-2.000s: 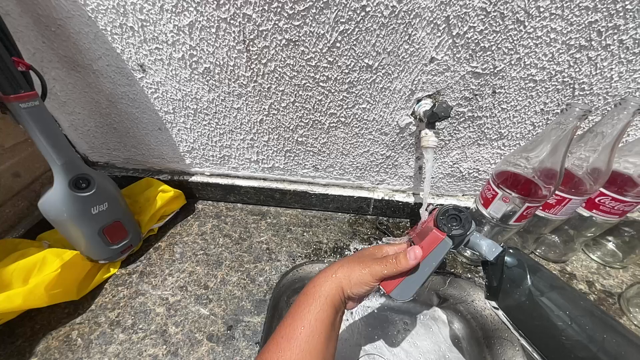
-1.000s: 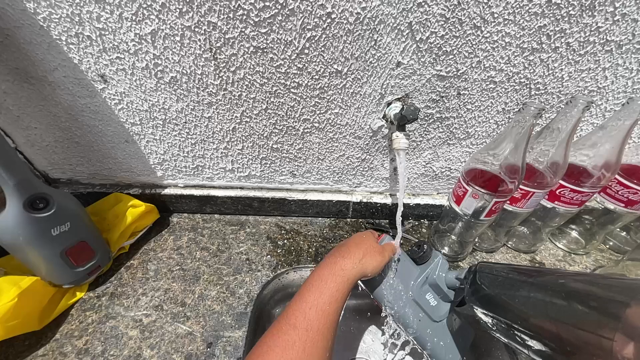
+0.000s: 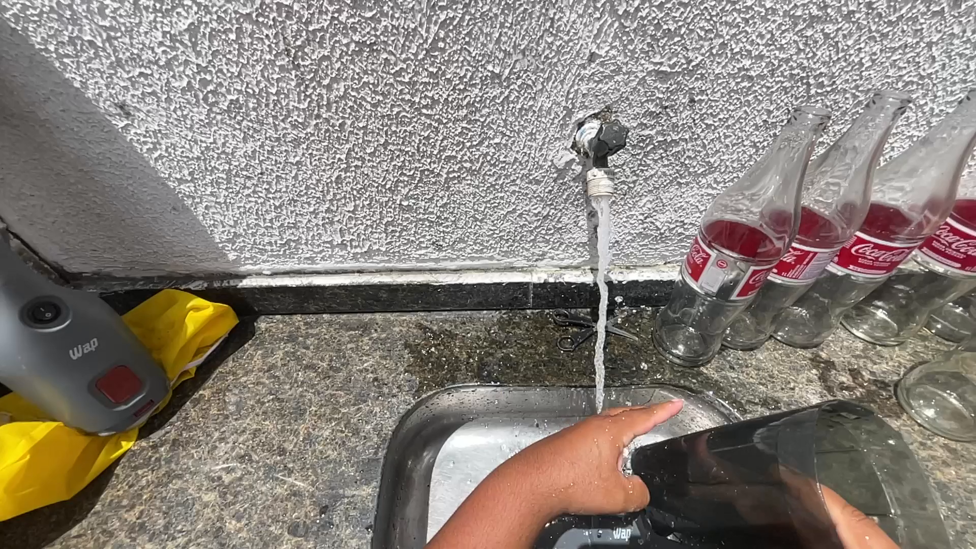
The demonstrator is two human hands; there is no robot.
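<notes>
My left hand point(image 3: 598, 469) is over the metal sink basin point(image 3: 415, 427), under the stream, with its fingers around the narrow end of a dark translucent plastic container point(image 3: 732, 465); whether it grips is unclear. The container lies tilted, its wide end at the right. My right hand point(image 3: 850, 515) supports it from below and behind, partly seen through its wall. A grey Wap-marked part point(image 3: 610, 536) shows under my left hand, mostly cut off by the frame. Water point(image 3: 601, 305) runs from the wall tap point(image 3: 601, 152).
Several glass Coca-Cola bottles point(image 3: 705, 305) stand at the right, with another clear glass vessel point(image 3: 942, 396) in front. Scissors point(image 3: 583, 332) lie behind the basin by the wall. A grey Wap appliance point(image 3: 76, 343) rests on yellow cloth or plastic point(image 3: 179, 324) at the left, on the speckled stone counter point(image 3: 252, 450).
The grey part was upright in my left hand under the water; it is now lower, largely out of frame. The scissors and my right hand have come into view.
</notes>
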